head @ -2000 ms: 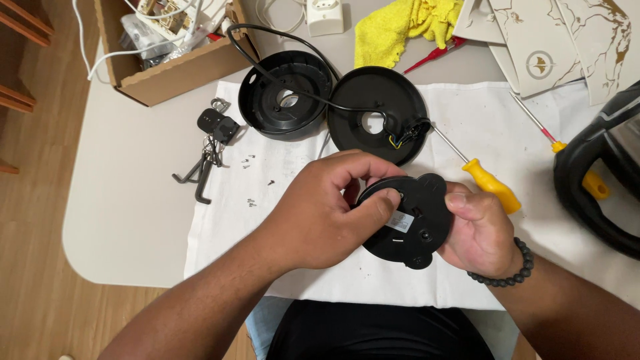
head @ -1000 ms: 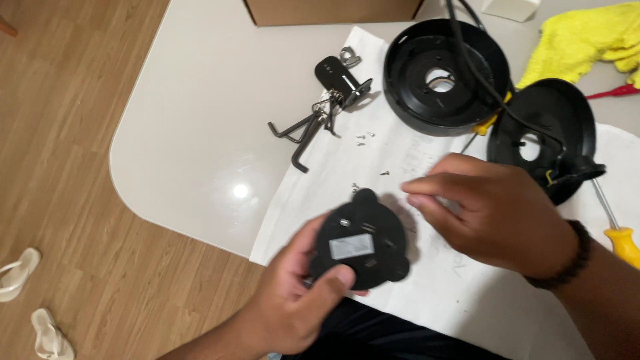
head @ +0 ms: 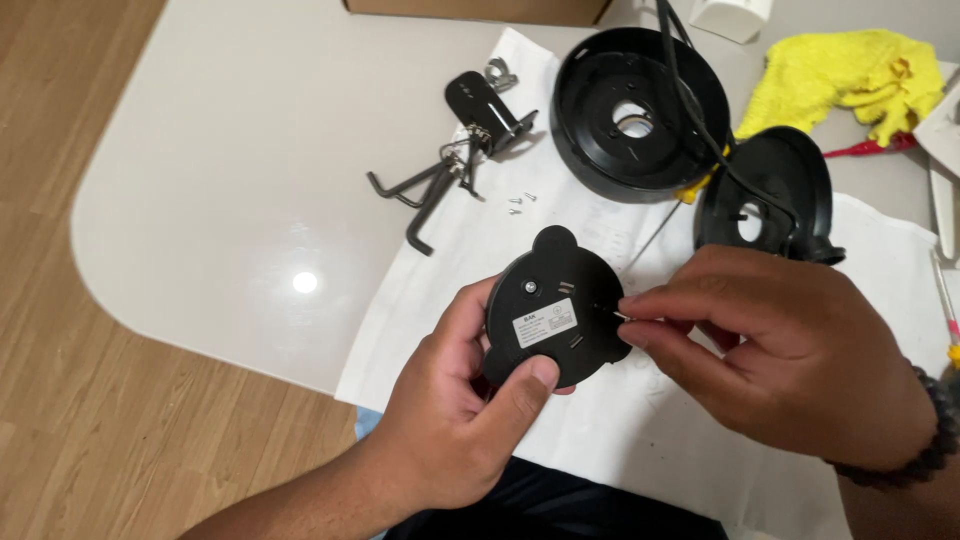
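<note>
My left hand grips a round black plastic disc with rounded lobes, its labelled face up; a screw head shows in one hole. At the disc's right side, my right hand pinches a small metal screw between thumb and index finger. Several loose small screws lie above the disc on a white cloth. Beyond the hands are a round black plastic housing with a central hole and a second black round part with a black cable running over it.
Hex keys on a ring and a black key fob lie left of the housing. A yellow cloth and a red-handled tool are at the upper right. A cardboard box stands at the top; the table's rounded edge is at left.
My right hand has left the disc, then come back to its right side with a screw. My left hand now holds the disc alone. The view has shifted left and closer.
</note>
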